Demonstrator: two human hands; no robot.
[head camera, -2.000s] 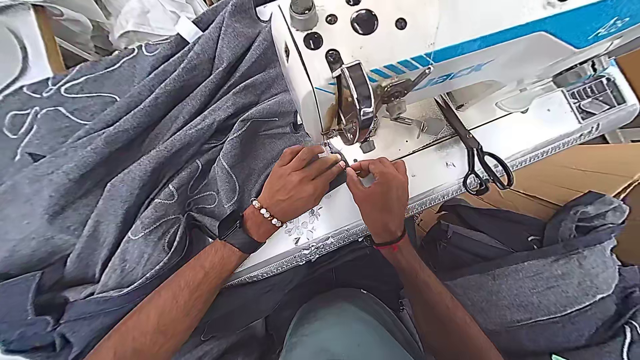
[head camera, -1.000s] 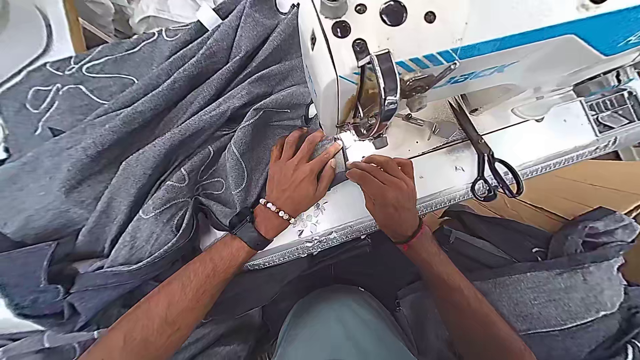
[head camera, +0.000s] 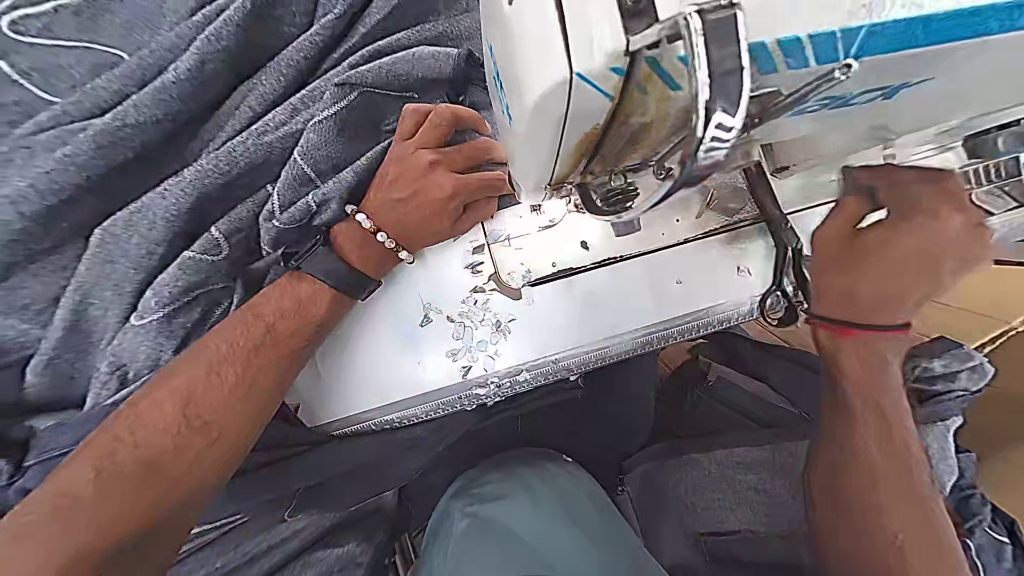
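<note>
Beside the needle area of a white and blue Jack sewing machine (head camera: 848, 72), my left hand (head camera: 436, 180) grips the edge of a dark grey knit fabric (head camera: 184, 104), its fingers curled over the cloth. The fabric spreads across the left of the view and bears wavy white stitching. My right hand (head camera: 904, 232) is off to the right, slightly blurred, over the machine bed near black-handled scissors (head camera: 780, 300). The scissors lie with their blades toward the machine, partly hidden by that hand. Whether my right hand holds something I cannot tell.
Small scraps (head camera: 480, 332) lie on the white table (head camera: 384, 352), whose front edge carries a measuring tape (head camera: 592, 364). More dark grey cloth (head camera: 720, 496) hangs below the table. Brown cardboard (head camera: 992, 400) is at the far right.
My right hand has moved right, from the cloth near the needle to beside the scissors. My left hand stays on the fabric, now with its fingers more curled.
</note>
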